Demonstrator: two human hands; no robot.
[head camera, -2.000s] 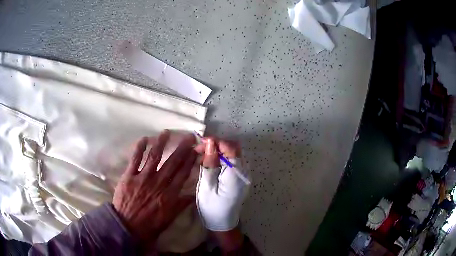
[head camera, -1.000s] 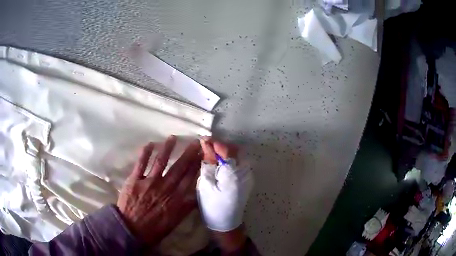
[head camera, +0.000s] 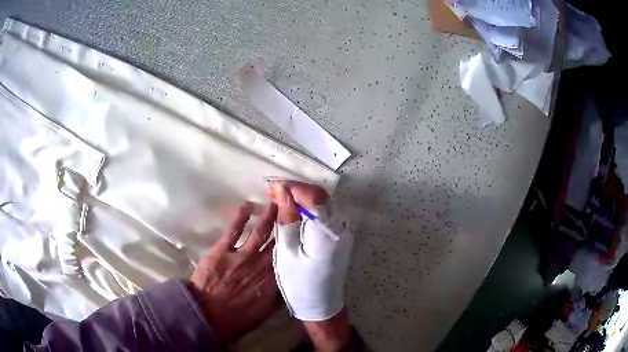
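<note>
A cream garment panel (head camera: 158, 130) lies on the speckled table at the left, with a stitched pocket outline and bunched loops (head camera: 69, 240). My left hand (head camera: 241, 275), bare, lies flat on the panel with its fingers apart. My right hand (head camera: 310, 254), in a white fingerless glove, holds a thin blue-purple marking pen (head camera: 308, 212), its tip end at the panel near the corner. A pale marking template strip (head camera: 296, 122) lies on the table just beyond the panel's upper edge, touching or very close to it.
Loose white paper sheets (head camera: 506, 24) and scraps (head camera: 482, 86) lie at the upper right on the speckled table (head camera: 413, 206), with a brown cardboard piece (head camera: 447, 19) beside them. Past the curved table edge are a green floor (head camera: 499, 292) and heaped mixed items.
The panel, template and papers have shifted right in the view. My right hand with the pen now sits further in from the panel's corner. The cardboard has come into view.
</note>
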